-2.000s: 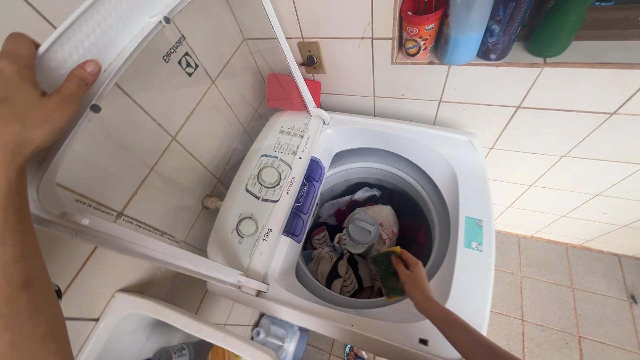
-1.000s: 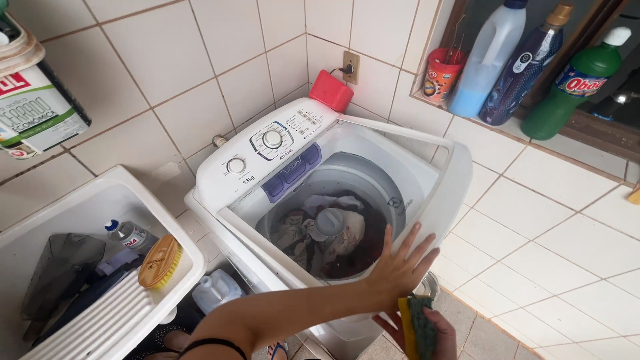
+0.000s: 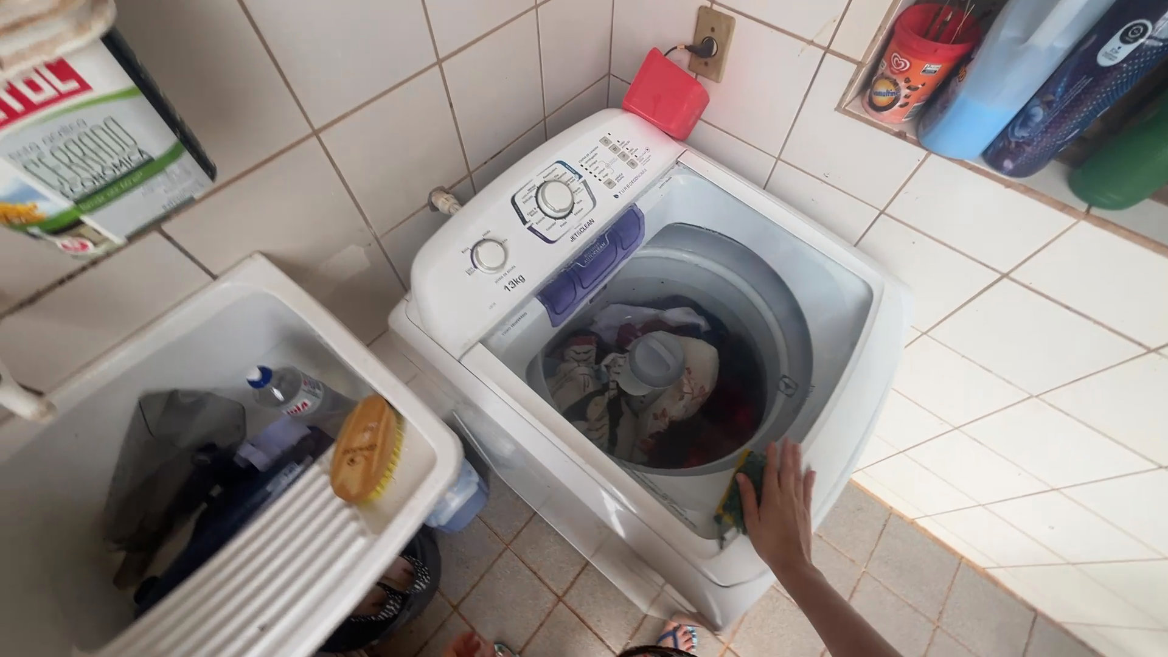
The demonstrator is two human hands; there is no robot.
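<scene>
My right hand (image 3: 780,506) presses a green and yellow sponge (image 3: 744,488) against the inner rim at the near right corner of a white top-loading washing machine (image 3: 881,365). My left hand is out of view. The machine's tub stands open, with wet clothes (image 3: 680,392) in dark water around the grey agitator (image 3: 652,362). A purple dispenser (image 3: 593,265) lies along the control panel (image 3: 538,214), which has two round knobs. My fingers partly cover the sponge.
Left of the machine is a white laundry sink (image 3: 438,465) holding a wooden scrub brush (image 3: 363,449), a plastic bottle (image 3: 297,392) and dark cloth (image 3: 228,520). A red container (image 3: 666,94) sits behind the panel. Bottles (image 3: 1049,87) stand in a wall recess. A sandalled foot (image 3: 678,634) shows below.
My left hand, on the lid's edge two seconds ago and spread over the machine's right side a second ago, has left view. My right hand has brought the sponge onto the rim.
</scene>
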